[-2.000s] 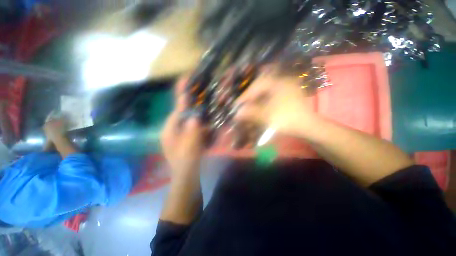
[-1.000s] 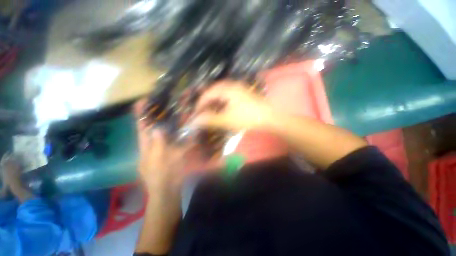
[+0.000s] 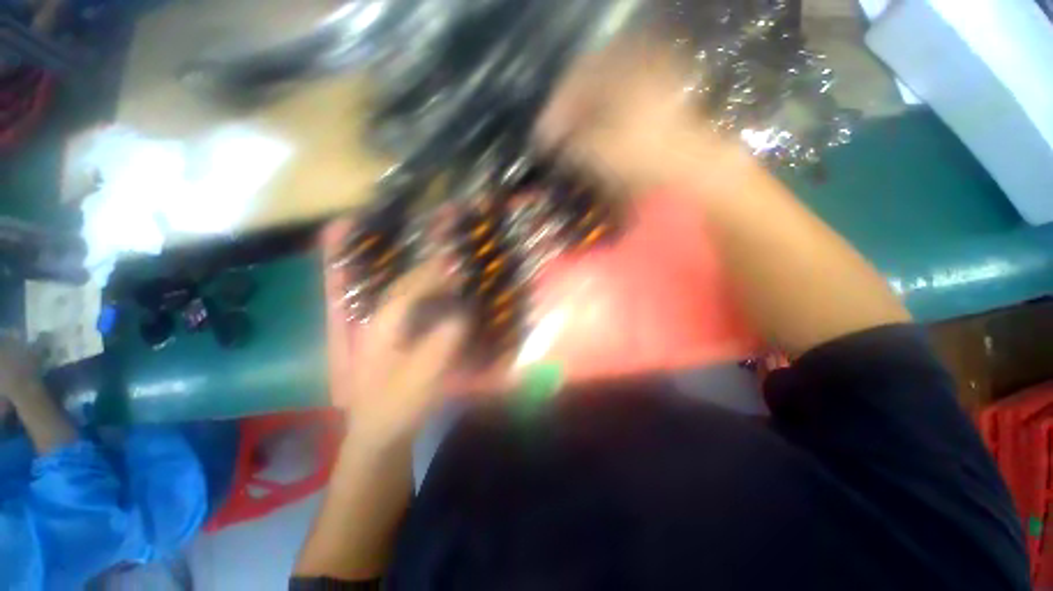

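A pink-red tray (image 3: 658, 289) lies in front of me. Several small dark armature-like parts (image 3: 491, 260) with orange bands and silver ends lie in rows over its left and middle. My left hand (image 3: 410, 346) is over the tray's left part, at the parts; blur hides whether it grips one. My right hand (image 3: 629, 121) is blurred at the near edge of the large dark glossy heap (image 3: 462, 81) behind the tray; its fingertips and anything in them cannot be made out. A green spot (image 3: 538, 382) shows at the tray's near edge.
A shiny tangled heap (image 3: 768, 87) lies right of the main heap. A white box (image 3: 981, 98) is far right. White sheets (image 3: 173, 185) and tan cardboard (image 3: 312, 150) are left. Small black pieces (image 3: 196, 306) lie on the green bench (image 3: 924, 208). A person's blue sleeve (image 3: 69, 496) is lower left.
My right hand has moved from over the tray up to the dark heap, uncovering more tray and banded parts. My left hand stays at the tray's left. The view has shifted from two seconds ago.
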